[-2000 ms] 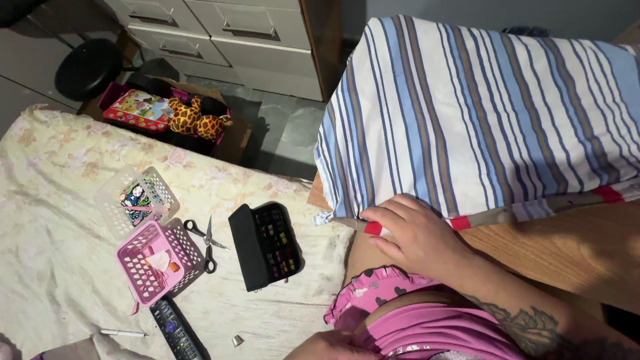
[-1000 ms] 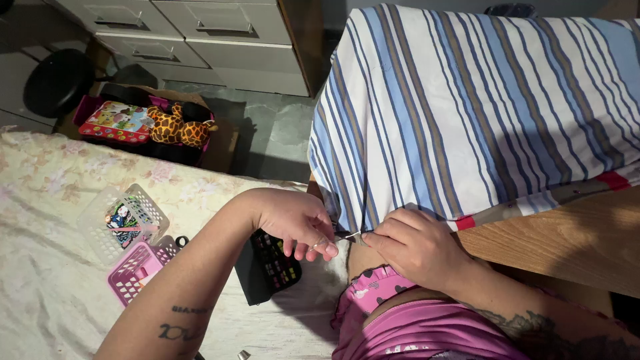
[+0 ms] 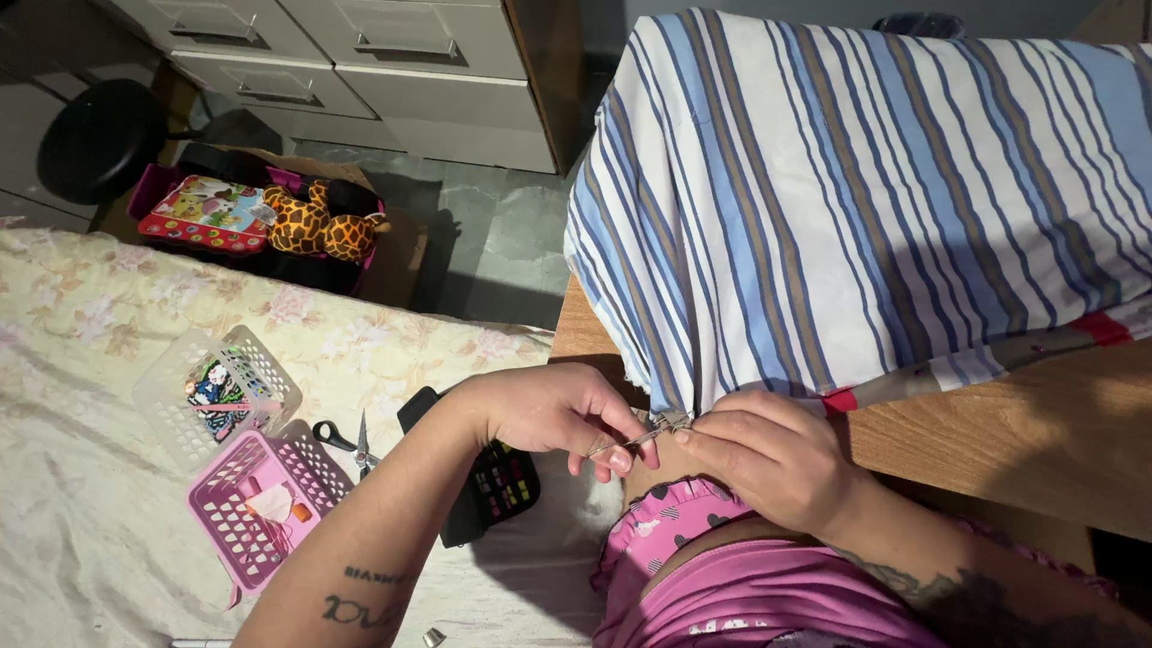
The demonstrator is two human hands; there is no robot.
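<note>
A blue, white and brown striped cloth [image 3: 864, 207] is draped over the wooden table, its gathered corner hanging at the table's left end. My right hand [image 3: 774, 450] pinches the edge of this corner between thumb and fingers. Close beside it, my left hand [image 3: 576, 418] holds a thin metal needle [image 3: 641, 438] between thumb and fingers, its far end touching the cloth edge. Grey patchwork trim with red patches [image 3: 839, 401] runs along the cloth's lower edge. Under my left wrist lies an open black sewing case [image 3: 504, 486] with coloured thread, partly hidden.
On the bed, left of my forearm, are scissors [image 3: 363, 445], a pink plastic basket [image 3: 236, 513] and a translucent basket [image 3: 171, 405]. A metal thimble [image 3: 434, 637] lies near the bottom edge. The wooden table [image 3: 1008, 441] is at right. A toy box with a giraffe-print plush [image 3: 315, 220] stands on the floor.
My left hand has come up from low by my lap to the cloth's corner, and its forearm now crosses over the bed. My right hand has stayed at the cloth's edge.
</note>
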